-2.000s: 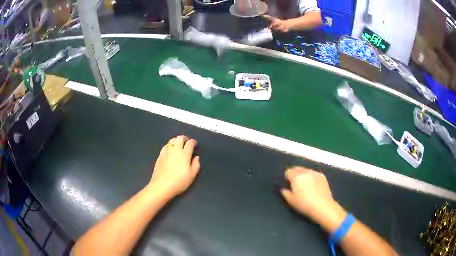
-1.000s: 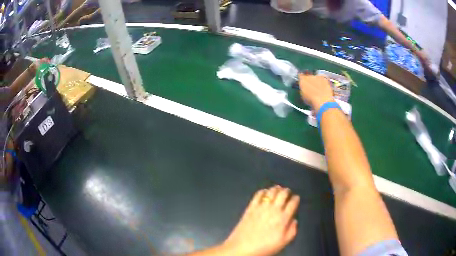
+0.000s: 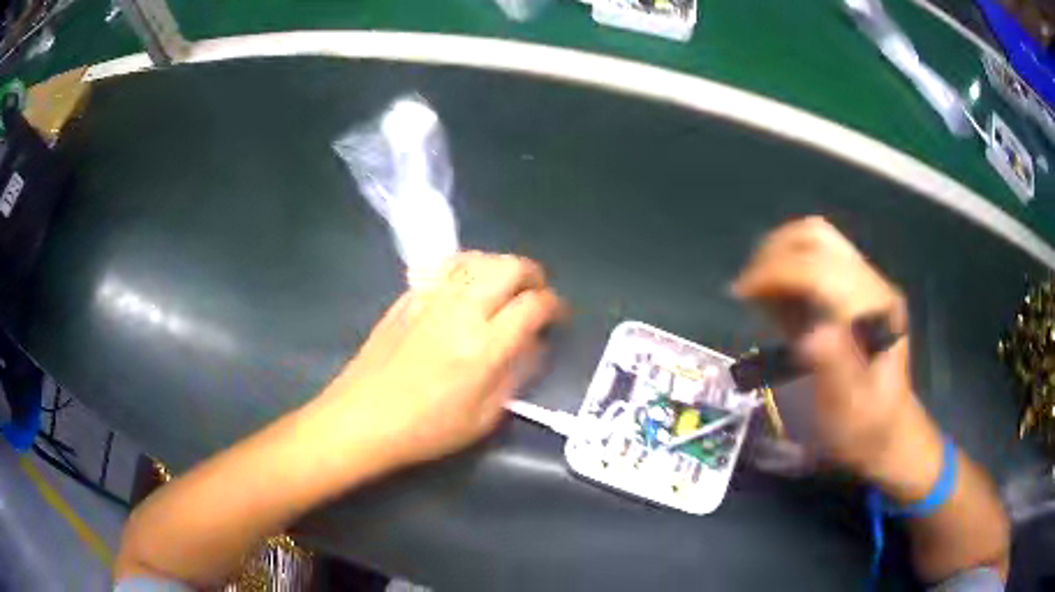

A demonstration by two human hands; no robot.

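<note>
An open white socket housing (image 3: 596, 445) lies on the dark bench mat, with a green circuit board, a yellow part and thin wires inside. Its white cord runs left to my left hand (image 3: 457, 359). My left hand is closed over the cord and the near end of the clear plastic bag (image 3: 419, 191), which points away from me. My right hand (image 3: 839, 347), blurred, holds a black hand tool (image 3: 769, 367) at the housing's right side. A brass strip (image 3: 772, 413) sticks out at that edge. What the tool tip touches is unclear.
A pale metal edge (image 3: 555, 60) separates the mat from the green conveyor (image 3: 775, 46), which carries more bagged-cord units. A brass strip heap (image 3: 1033, 359) lies at the far right. A dark box with a label (image 3: 35, 197) stands at the left.
The view has tilted down to the mat. A housing with its bagged cord now lies there. My right hand has come back from the conveyor and now holds the black tool; my left hand has closed on the cord.
</note>
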